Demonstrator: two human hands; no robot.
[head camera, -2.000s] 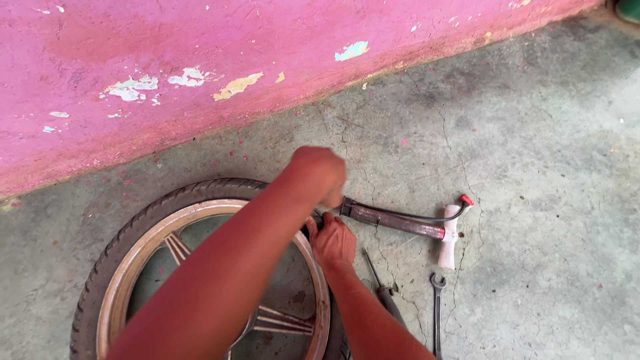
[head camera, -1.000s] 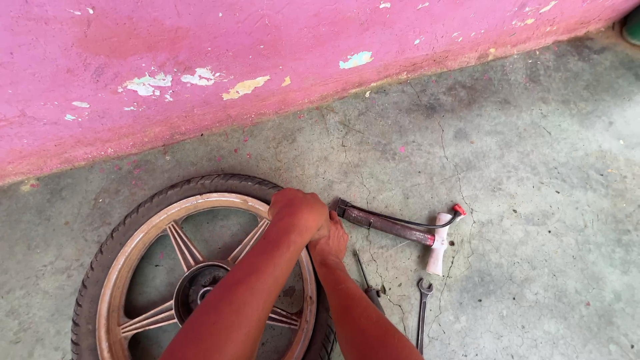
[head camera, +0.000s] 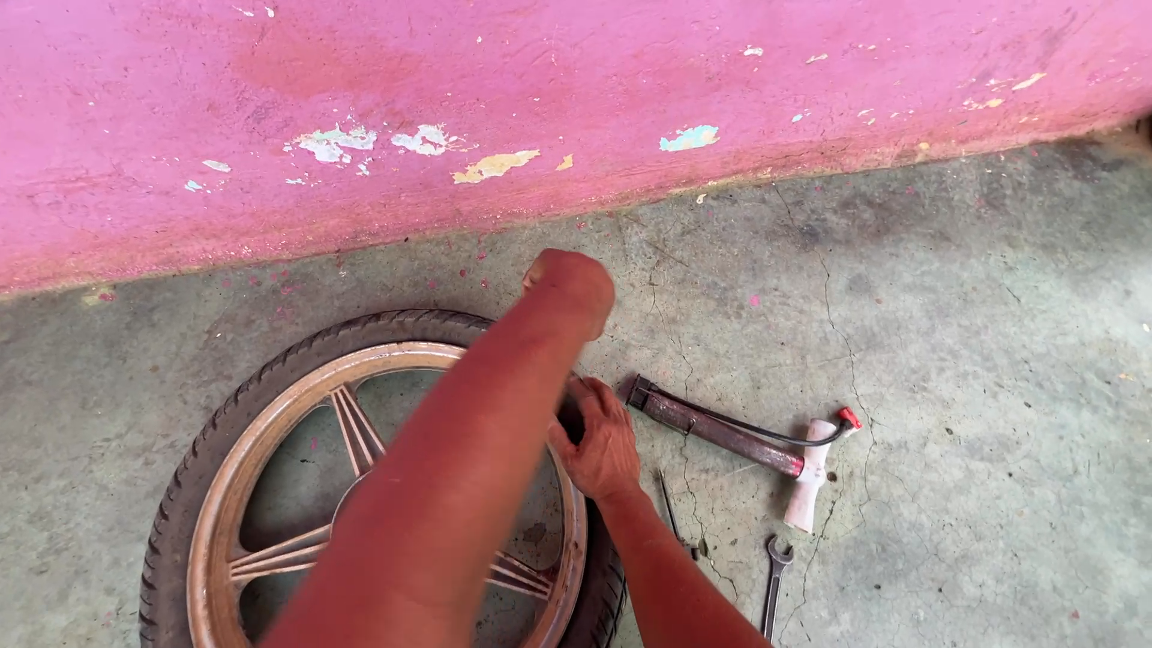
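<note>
A spoked motorcycle wheel rim (head camera: 261, 450) with a black tyre (head camera: 180, 486) lies flat on the concrete floor. My left hand (head camera: 573, 290), blurred and closed like a fist, is above the floor just beyond the tyre's upper right edge; whether anything is inside it cannot be seen. The left forearm crosses over the wheel and hides part of the hub and spokes. Below it, my right hand (head camera: 601, 439) grips the right side of the tyre, thumb towards the rim and fingers over the tread.
A hand pump (head camera: 720, 436) with a white handle, black hose and red end lies right of my right hand. An open-ended wrench (head camera: 774, 580) is below it. A thin metal tool (head camera: 668, 504) is partly hidden by my right forearm. A pink wall (head camera: 576, 90) with peeling paint borders the floor.
One second ago both hands were together at the tyre's upper right; my left hand has since moved up and away from my right, which stays at the tyre.
</note>
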